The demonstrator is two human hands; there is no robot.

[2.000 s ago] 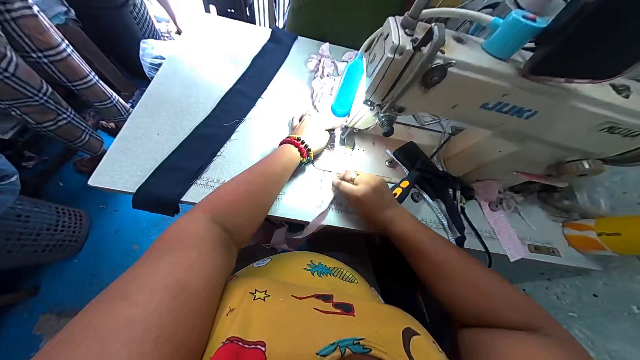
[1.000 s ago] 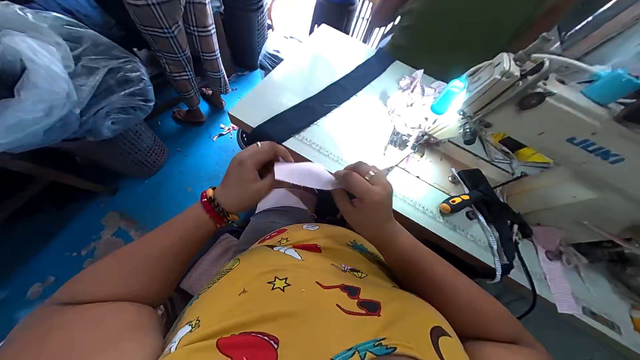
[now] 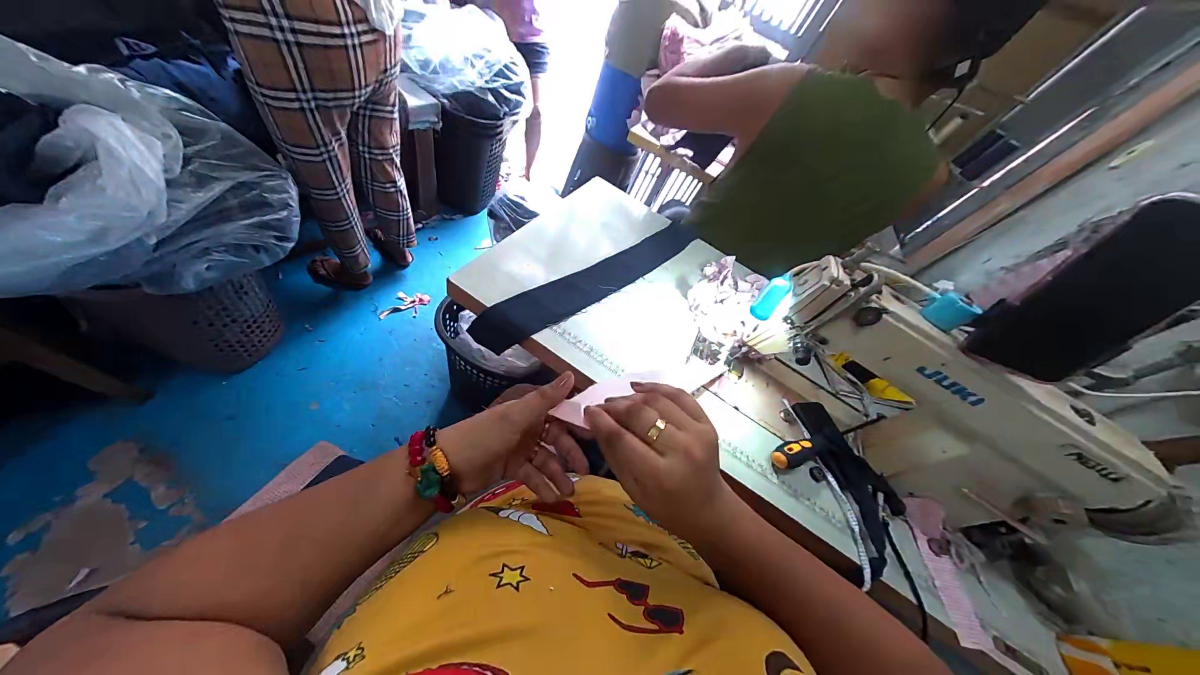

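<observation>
A pale pink strip of fabric (image 3: 614, 386) lies between my hands, just off the near edge of the sewing table. My right hand (image 3: 656, 445), with a ring on one finger, grips it from above. My left hand (image 3: 525, 441), wearing a beaded bracelet, is at its left end with the fingers spread and the thumb beside the cloth; whether it pinches the cloth I cannot tell. A dark navy fabric strip (image 3: 591, 286) lies across the white tabletop (image 3: 637, 323). To the right stands a Juki sewing machine (image 3: 975, 394), its needle area hidden by glare.
Scrap fabric (image 3: 722, 300) is heaped near the machine head. A yellow-and-black tool handle (image 3: 793, 455) and a black object (image 3: 834, 450) lie on the right. A black basket (image 3: 469, 366) stands under the table's left end. A person in green (image 3: 816, 169) and one in plaid trousers (image 3: 319, 112) are beyond.
Both hands have left the machine's needle area, where they were two seconds ago, and hold or touch the pink cloth over my lap. The view has swung left and up.
</observation>
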